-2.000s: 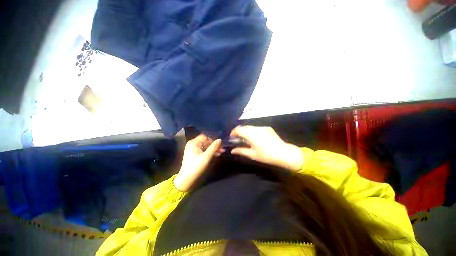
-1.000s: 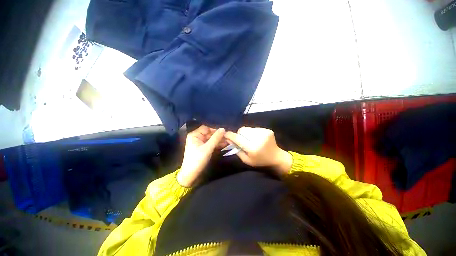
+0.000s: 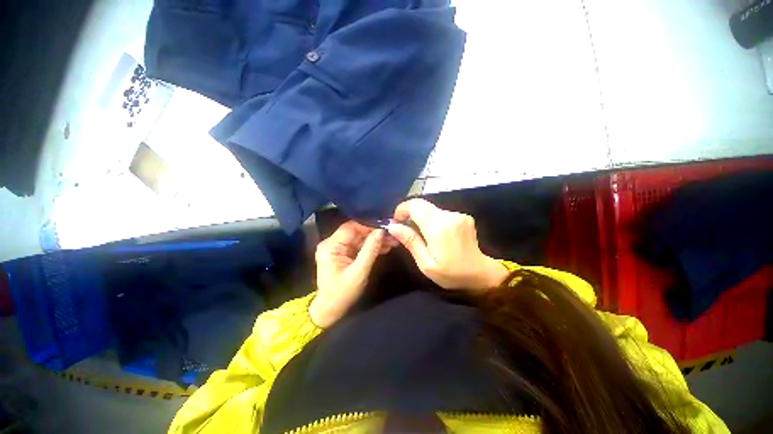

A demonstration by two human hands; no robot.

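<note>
A navy garment (image 3: 339, 110) lies on the white table, and its near end hangs over the front edge. A round button (image 3: 314, 57) shows on it. My left hand (image 3: 343, 264) pinches the garment's near edge with thumb and fingers. My right hand (image 3: 445, 246) is just to the right, its fingertips meeting the left ones at the same edge. A small pale glint shows between the fingertips; whether it is a needle or the snips is not clear.
Small dark buttons (image 3: 136, 95) lie at the table's left, with a tan card (image 3: 149, 166) nearer me. A blue bin (image 3: 63, 309) and a red crate (image 3: 597, 254), both with dark cloth, stand below the table edge. A black bottle-like object (image 3: 750, 24) is at the far right.
The silver blades seen under my right hand one second ago no longer show. My right hand has turned, its fingertips now at the cloth edge. The garment has shifted slightly.
</note>
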